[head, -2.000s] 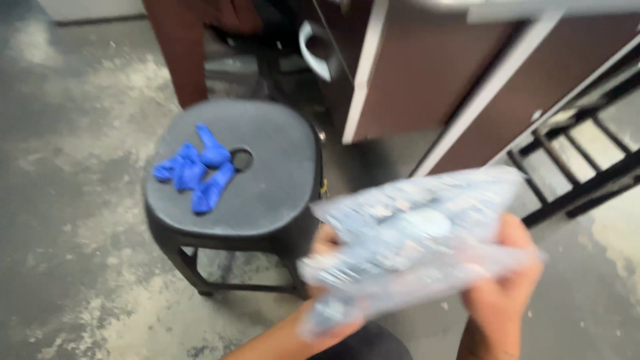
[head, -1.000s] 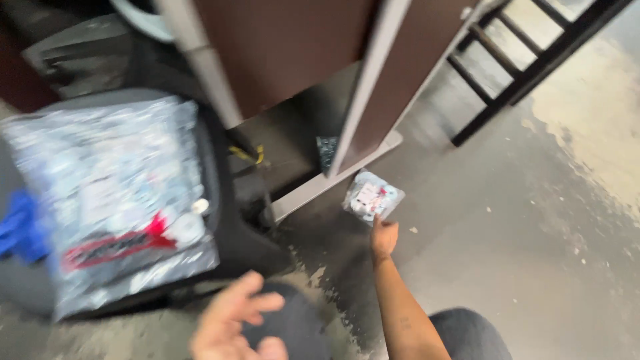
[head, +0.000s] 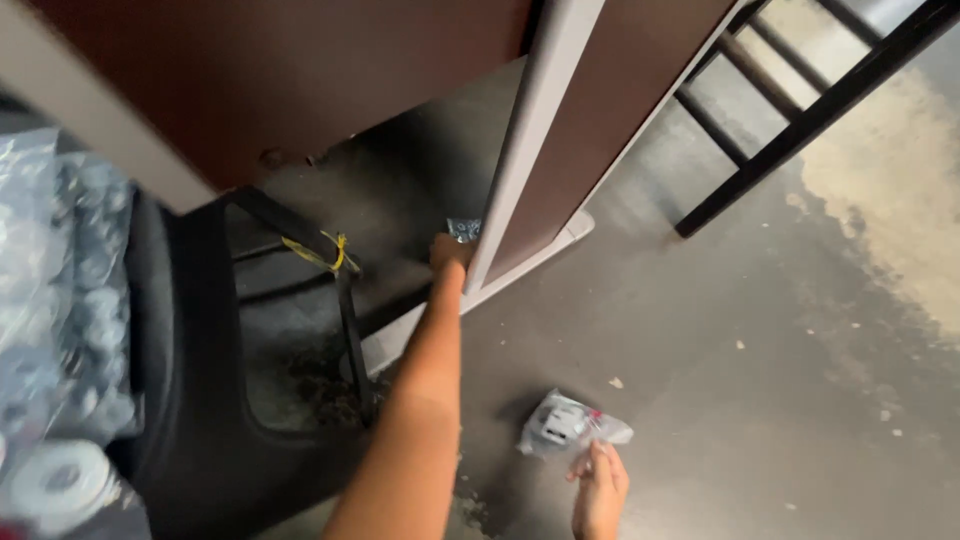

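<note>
My left hand (head: 448, 253) reaches in beside the desk's side panel, at a small clear packet of dark parts (head: 465, 229). Its fingers are mostly hidden, so whether it grips the packet cannot be told. My right hand (head: 600, 480), lower right, pinches the edge of a small clear plastic bag (head: 559, 426) with white parts in it, held over the floor. A large clear plastic bag of parts (head: 82, 300) lies on the black plastic stool (head: 199, 360) at the left edge. A white ring-shaped thing (head: 60, 480) shows at the lower left.
The desk's brown panel (head: 315, 67) and pale-edged side panel (head: 529, 142) rise close around my left arm. Yellow ties (head: 337, 253) hang on the stool's frame. A black rack with rungs (head: 795, 120) stands at the upper right on the stained concrete floor (head: 712, 390).
The large bag passed from my hands onto the stool. My right hand has lifted the small bag from beside the panel's foot, and my left hand has reached to the packet behind the panel.
</note>
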